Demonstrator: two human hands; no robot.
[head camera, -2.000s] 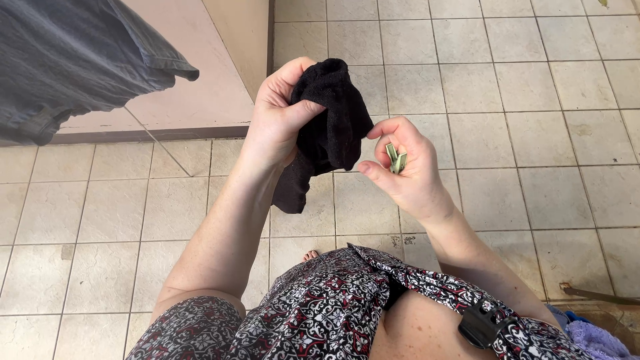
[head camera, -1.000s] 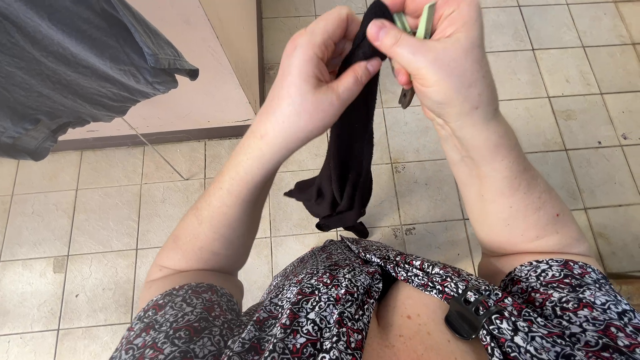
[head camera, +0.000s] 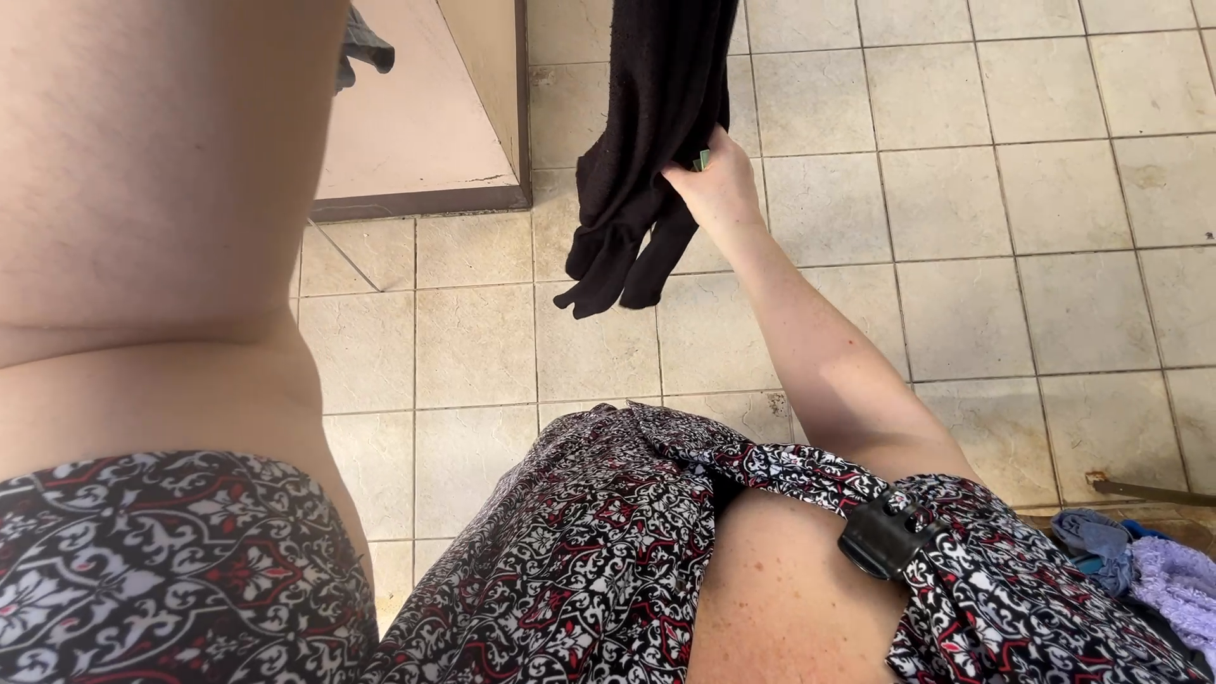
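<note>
Several black cloth garments (head camera: 655, 123), sock-like and long, hang down from beyond the top edge of the head view, their ends over the tiled floor. My right hand (head camera: 719, 180) is at their right side, thumb and fingers on the black cloth, with a bit of a pale green clothespin (head camera: 702, 161) showing between the fingers. My left arm is raised along the left side of the view, large and near; the left hand is beyond the frame. What holds the garments at the top is hidden.
A pale cabinet or wall corner (head camera: 427, 104) with a dark base stands at the upper left, a grey garment (head camera: 366, 52) before it. Purple and blue cloths (head camera: 1173, 579) lie at the lower right, near a rusty rod (head camera: 1149, 491). A thin wire (head camera: 344, 255) crosses the floor view.
My left arm has gone up and its hand has left the view. The black cloth, earlier between both hands, now hangs from above, and my right hand has moved lower along it.
</note>
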